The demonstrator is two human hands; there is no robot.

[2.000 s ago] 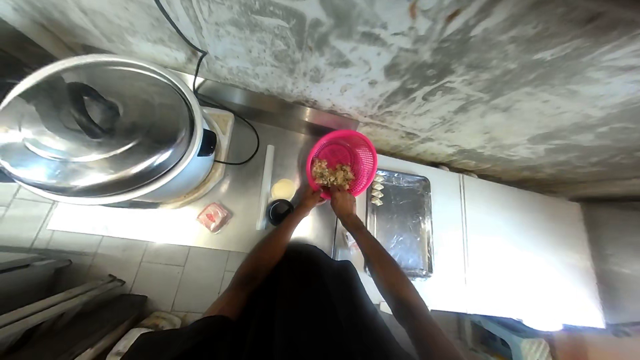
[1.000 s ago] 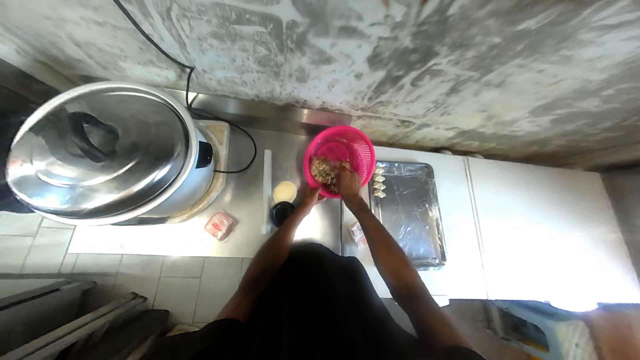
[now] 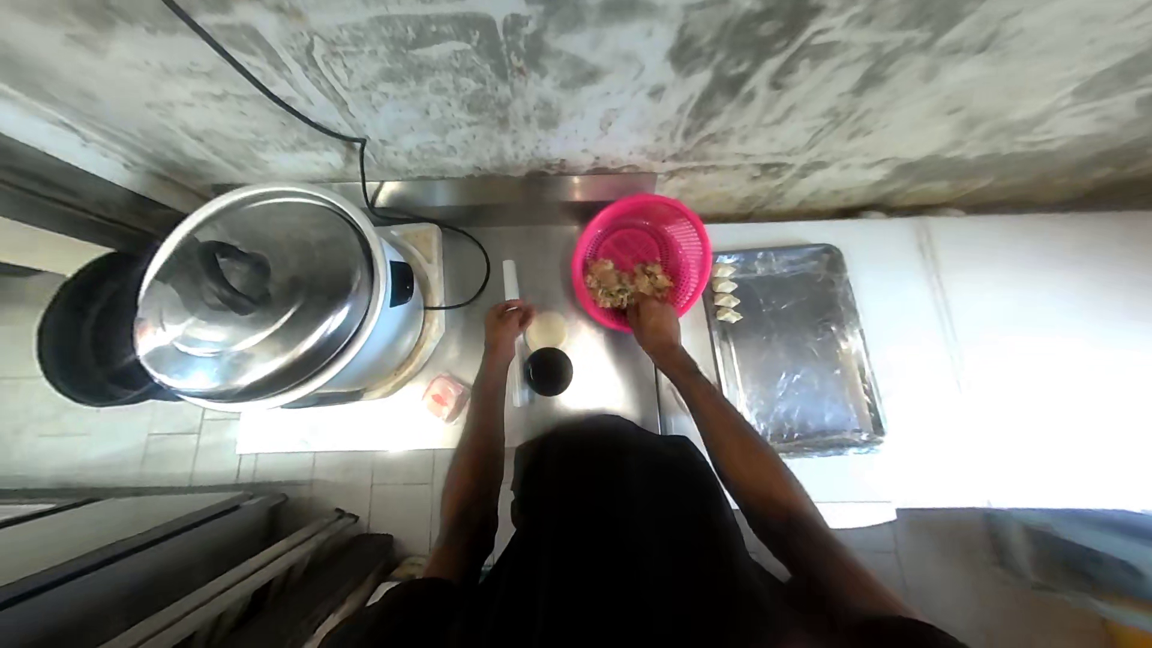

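My right hand (image 3: 655, 326) reaches into a pink plastic basket (image 3: 693, 243), its fingers in the clumped, chopped filling (image 3: 610, 283); whether it grips any is hidden. My left hand (image 3: 508, 326) is at a long white bar (image 3: 511, 279), fingertips bent together near its right side; what they hold cannot be made out. Just right of that hand lies a stack or disc of pale round dough wrappers (image 3: 546, 331), with a small black round bowl (image 3: 549, 372) below it. Several folded dumplings (image 3: 727, 299) line the left edge of a plastic-covered metal tray (image 3: 792, 351).
A large lidded cooker (image 3: 270, 297) stands at the left, a dark pot (image 3: 94, 328) beyond it. Its black cable (image 3: 486, 261) loops onto the steel counter. A small pink-and-white packet (image 3: 445, 398) lies near the front edge. A stained wall (image 3: 576, 99) runs behind.
My left hand has left the basket's rim and moved left to the white bar. My right hand remains in the basket, where the filling now shows as two clumps.
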